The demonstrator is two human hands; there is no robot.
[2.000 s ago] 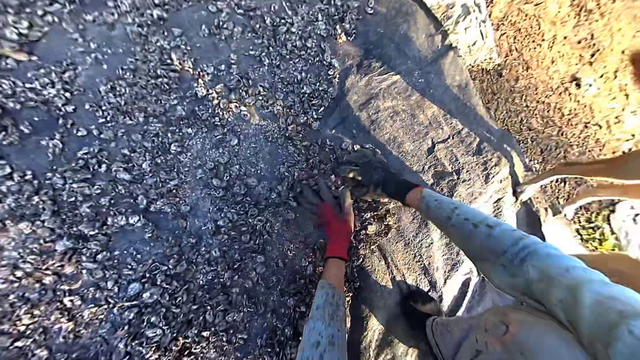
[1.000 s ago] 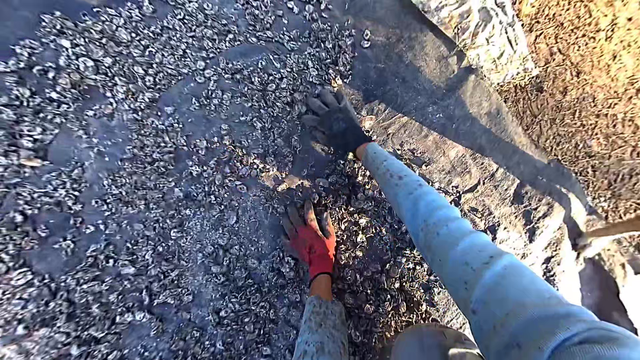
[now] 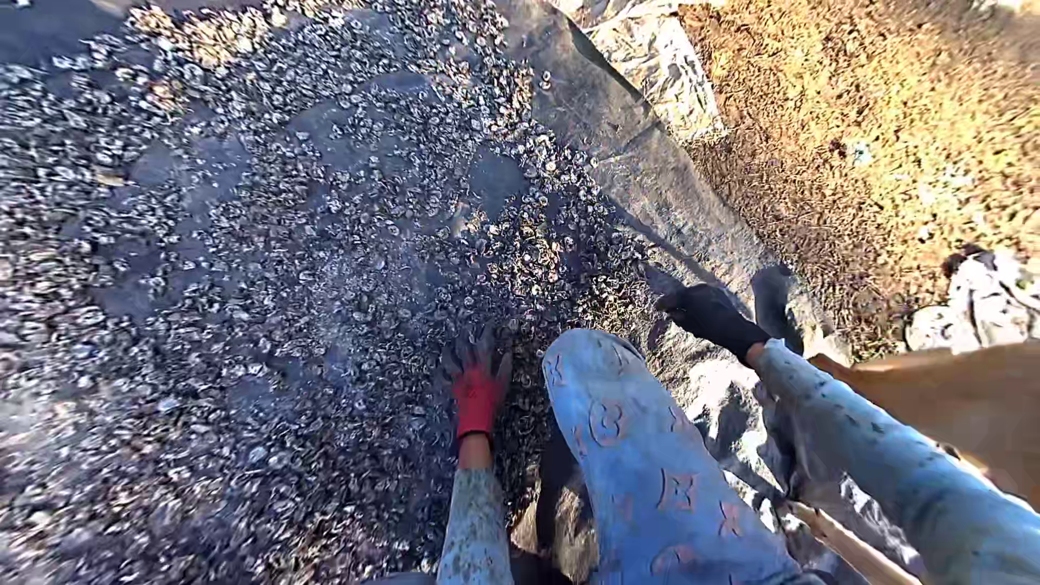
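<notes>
Small, dark, curled dried pieces [image 3: 309, 268], perhaps dried fruit or husks, lie spread in a layer over a dark tarp [image 3: 650, 162]. My left hand [image 3: 477, 378], in a red and grey glove, rests among them with its fingers apart, left of my knee. Nothing shows in its grasp. At the right, my right hand [image 3: 707, 313], in a black glove, is over the tarp's edge strip beside the pieces. Its fingers point left, and what lies under them is hidden.
My bent knee [image 3: 626, 439] in light patterned cloth stands between the hands. Brown litter-covered ground [image 3: 853, 146] lies beyond the tarp. Crumpled pale sheeting [image 3: 666, 73] is at the upper edge, a white bundle [image 3: 991, 301] at the right, and a tan shape [image 3: 959, 406] behind my right arm.
My right hand, stretched forward over the pieces one second ago, is now back at the right by the tarp's edge. My knee has come into view between the hands.
</notes>
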